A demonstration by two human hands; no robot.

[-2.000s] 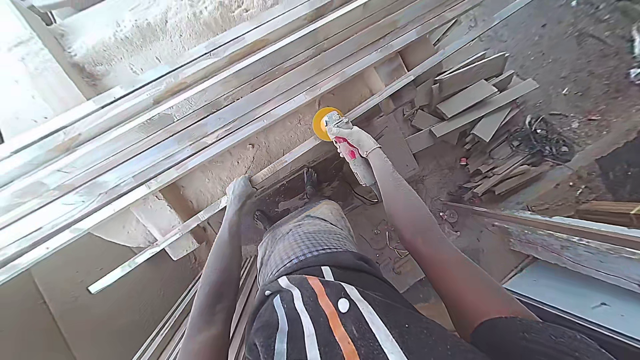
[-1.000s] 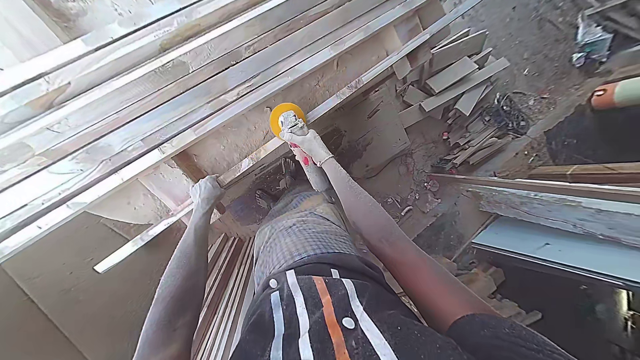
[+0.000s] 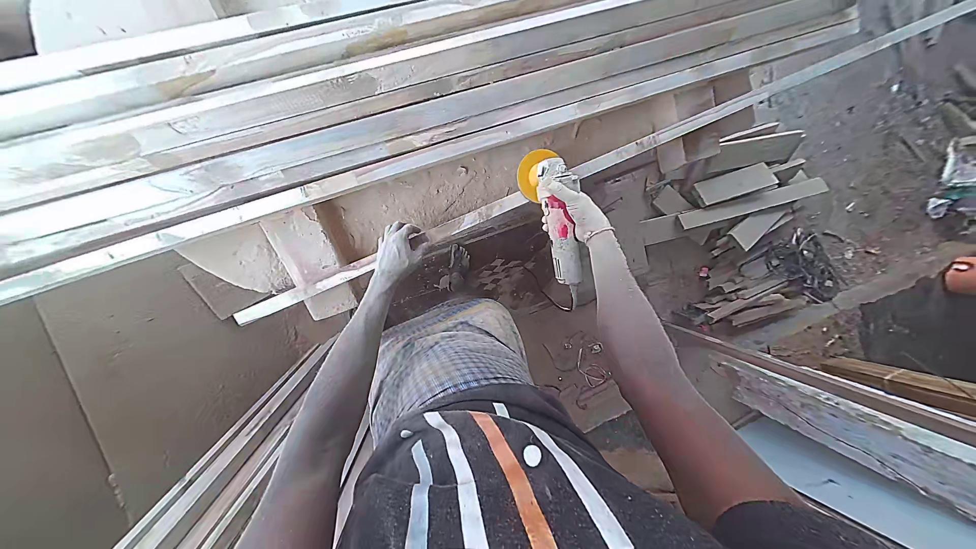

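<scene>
My right hand [image 3: 573, 210], in a pale glove, grips an angle grinder [image 3: 564, 248] with a red and grey body. Its yellow disc [image 3: 531, 175] is at the long narrow strip [image 3: 686, 126] that runs slantwise across the bench; whether disc and strip touch cannot be told. My left hand [image 3: 399, 248] is at the same strip, to the left of the grinder, fingers curled at its edge; whether they close on it is unclear. A cord hangs from the grinder's lower end.
Several long boards [image 3: 427, 110] lie side by side beyond the strip. Offcuts [image 3: 736, 187] are heaped on the ground at right, beside tangled wire [image 3: 804, 263]. More long strips [image 3: 229, 465] stand at lower left, and planks [image 3: 854, 412] lie at lower right. A foot [image 3: 458, 267] shows below the bench.
The grinder, held in my right hand throughout, now points more straight down the view, its disc turned more edge-on. My left hand's fingers look more raised and curled than before. The view has shifted.
</scene>
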